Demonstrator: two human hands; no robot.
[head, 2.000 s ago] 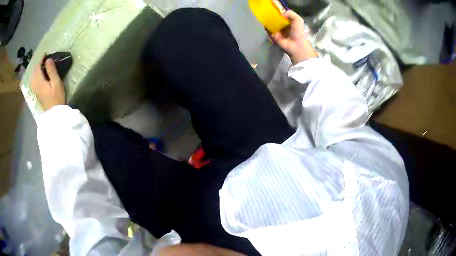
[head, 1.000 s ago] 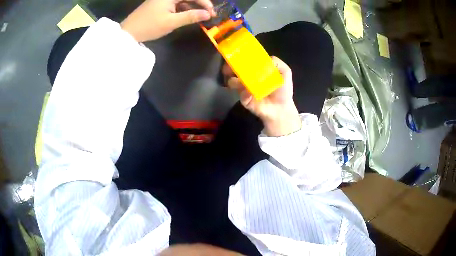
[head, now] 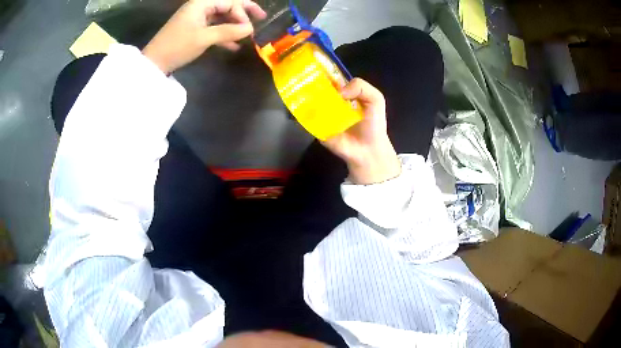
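Note:
My right hand (head: 361, 129) grips the tape dispenser (head: 324, 49), which has a blue handle and an orange front and is held tilted above the gap between my knees. Its wide yellow tape roll (head: 310, 92) faces me. My left hand (head: 204, 30) is at the upper left of the dispenser, with its fingers bent and fingertips beside a clear, shiny piece at the dispenser's front. I cannot tell whether they pinch the tape end.
A red object (head: 252, 178) lies low between my legs. To the right are a crumpled white bag (head: 470, 163), a grey-green sheet (head: 500, 129) and a brown carton (head: 545, 272). Yellow pieces (head: 92, 41) lie on the floor. A person's dark-clothed leg (head: 592, 126) shows at the far right.
The view has shifted off the wrapped carton. My left hand has left it and its black corner piece and come to the dispenser's front. My right hand has brought the dispenser between my knees.

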